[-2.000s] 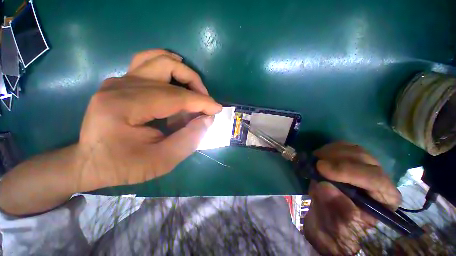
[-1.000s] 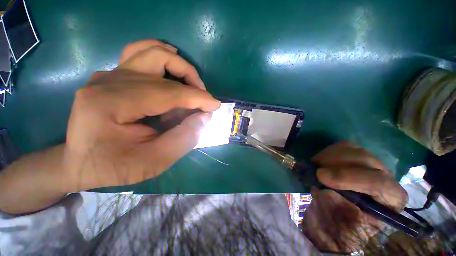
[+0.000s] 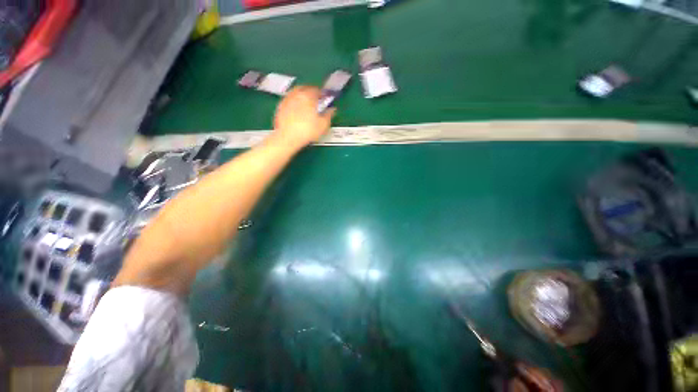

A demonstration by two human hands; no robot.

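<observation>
My left hand (image 3: pixel 301 117) is stretched far forward, just beyond the pale dividing strip, with its fingers on a phone unit (image 3: pixel 337 81). The unit lies at a slant, its near end partly covered by the fingers. My right hand (image 3: pixel 533 378) is small and cut off at the bottom edge. The soldering iron (image 3: pixel 483 339) sticks out from it, silvery barrel pointing up and left, tip in the air or over the bench. The iron's handle is mostly hidden.
Other phone units (image 3: pixel 376 73) lie beyond the pale strip (image 3: pixel 459 132). An LCD heap (image 3: pixel 176 170) and a tray of small parts (image 3: pixel 61 256) are at left. At right are the tip-cleaning pot (image 3: pixel 552 304), a black round-framed fan unit (image 3: pixel 631 207) and a yellow sponge (image 3: pixel 686 363).
The view has lifted and widened. My left hand has left the LCD and work area and reached forward to a phone unit past the strip. The iron has moved away from the work.
</observation>
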